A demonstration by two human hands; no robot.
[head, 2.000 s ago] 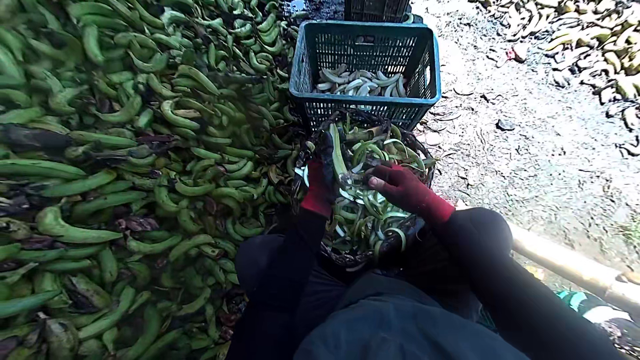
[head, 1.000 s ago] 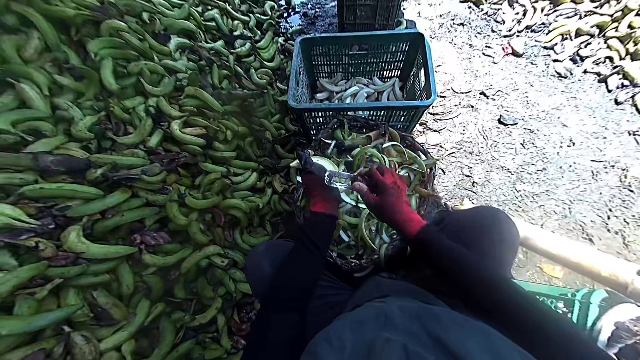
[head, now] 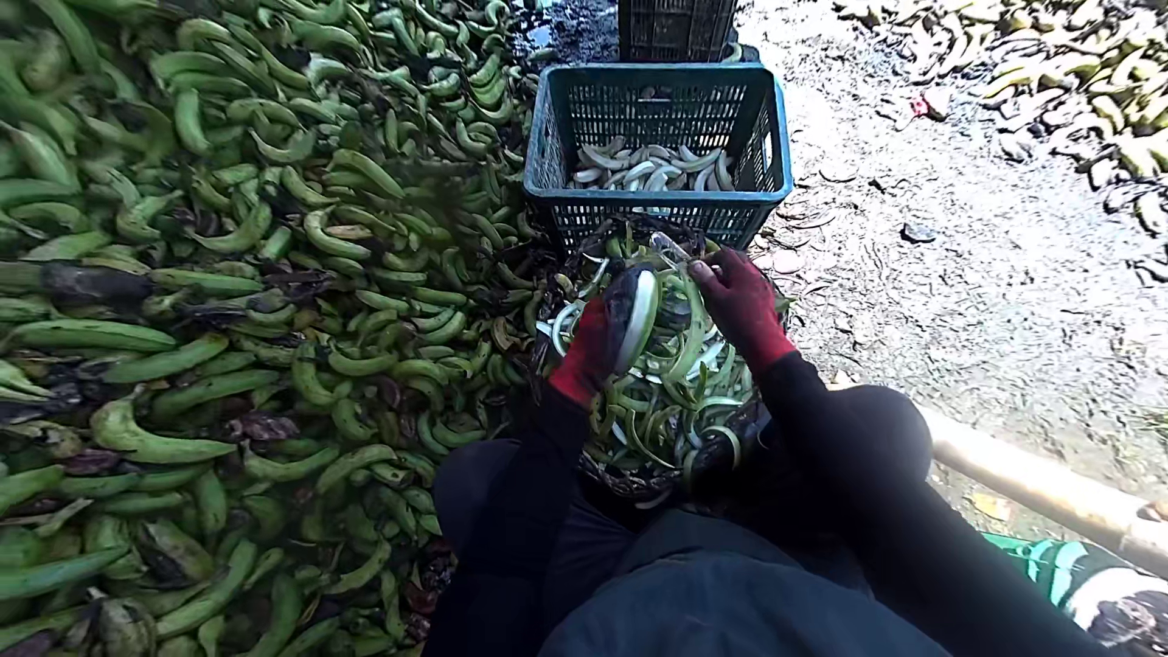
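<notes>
My left hand (head: 604,339), in a red glove with dark fingers, holds a partly peeled green plantain (head: 639,321), its pale flesh showing on one side. To its right, my right hand (head: 741,297), gloved in red, grips a peeler (head: 671,249) whose far end points up and left. A strip of green peel (head: 691,333) hangs below the right hand. Both hands are over a round basket (head: 630,484) heaped with green and white peels. Behind the basket, peeled plantains (head: 652,171) lie in a green plastic crate (head: 657,195).
A large heap of unpeeled green plantains (head: 347,365) fills the left side. A dark crate (head: 675,32) stands behind the green one. More plantains (head: 1104,82) lie on the ground at the upper right. A pale pole (head: 1031,479) runs beside my right knee.
My right hand has moved up and away from my left hand with the peeler, which a second ago lay against the plantain. The plantain now shows a long pale peeled side.
</notes>
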